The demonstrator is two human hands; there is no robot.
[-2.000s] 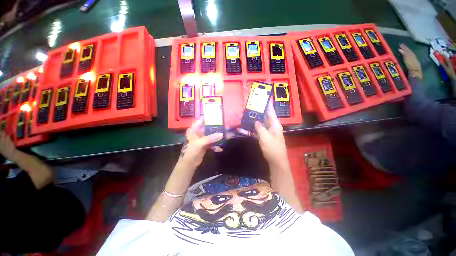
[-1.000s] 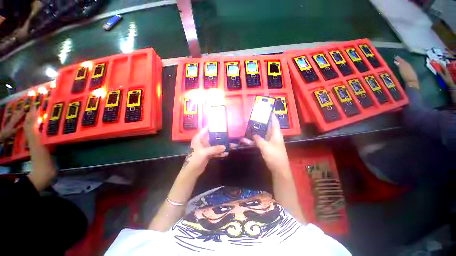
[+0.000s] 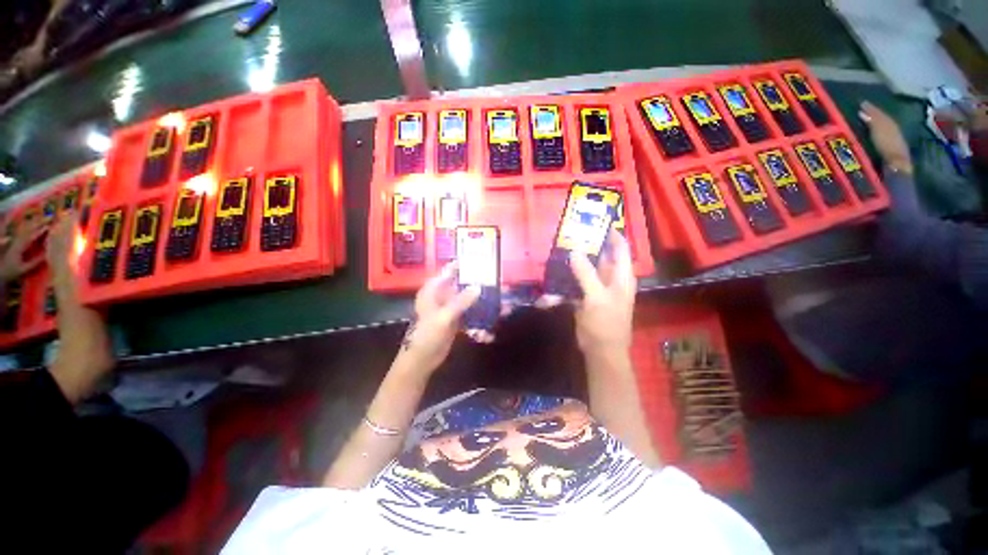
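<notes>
My left hand [image 3: 438,314] holds a keypad phone [image 3: 478,260] upright with its screen lit white. My right hand [image 3: 608,291] holds a second keypad phone [image 3: 586,227], tilted to the right, its yellow-framed screen lit and my thumb on its lower half. Both phones are above the front edge of the middle red phone tray [image 3: 511,280]. That tray has a back row of phones, some with lit screens, and two phones at the front left. The phone in my right hand partly hides another at the front right.
A red tray stack with phones [image 3: 337,195] stands left, another phone tray [image 3: 693,254] right. A purple-pink upright [image 3: 404,43] rises behind. A red bin of brownish pieces [image 3: 704,401] is below the bench. Other people's arms [image 3: 81,331] reach in at both sides.
The phone in my right hand has moved right and leans more. The phone in my left hand is lower against the tray. The neighbour's arm at the left has reached in since the oldest frame.
</notes>
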